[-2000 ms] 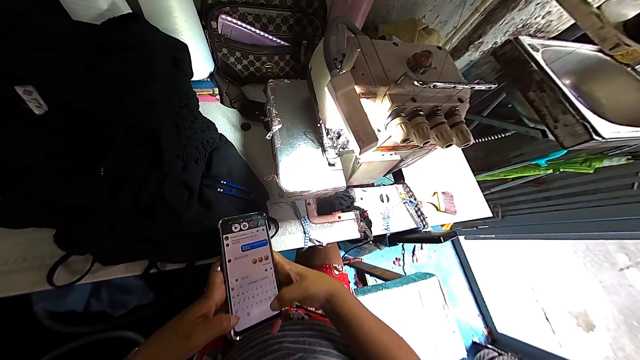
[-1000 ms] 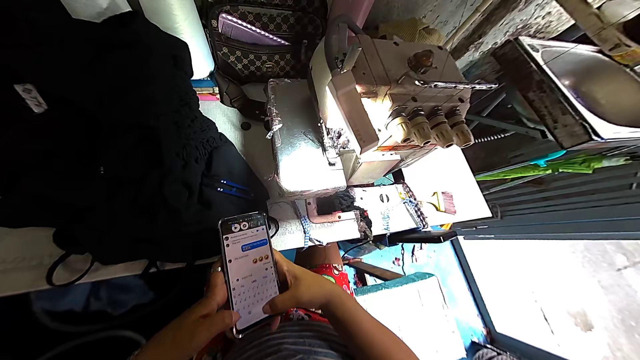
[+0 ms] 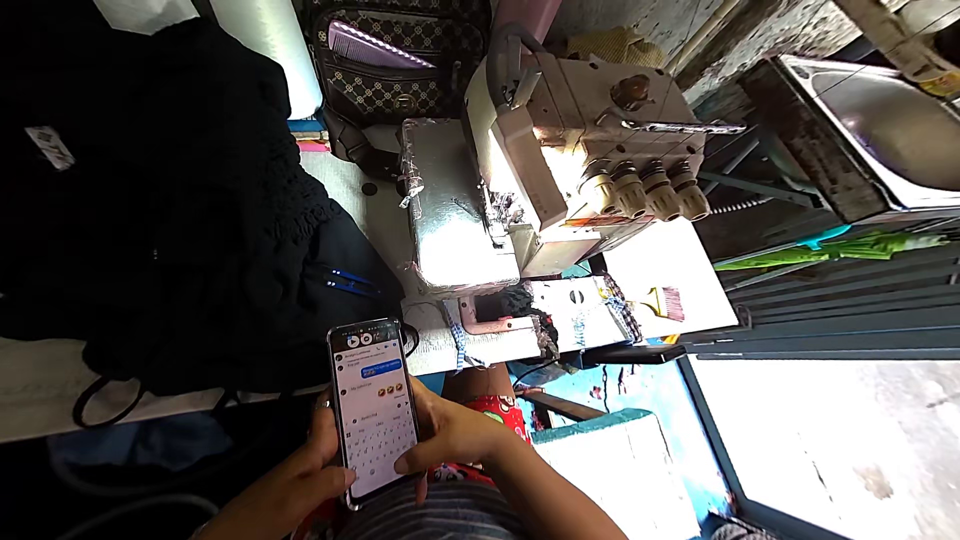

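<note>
A smartphone [image 3: 375, 420] is held upright between both hands near the table's front edge, its lit screen showing a chat and an on-screen keyboard. My left hand [image 3: 319, 465] grips its left side, the thumb at the lower left of the screen. Around the right side is my right hand [image 3: 450, 431], with its thumb over the keyboard. Blue thread snips [image 3: 351, 283] lie on black fabric [image 3: 172, 202] just above the phone. An overlock sewing machine [image 3: 585, 142] stands beyond, its flat metal-coloured work plate [image 3: 461, 210] facing me.
A patterned bag [image 3: 390, 94] with a purple comb [image 3: 379, 49] in its pocket sits behind the work plate. A brush [image 3: 666, 304] lies on the white table [image 3: 694, 262] at the right. Farther right are a metal basin [image 3: 900, 120] and a green folded item [image 3: 840, 251].
</note>
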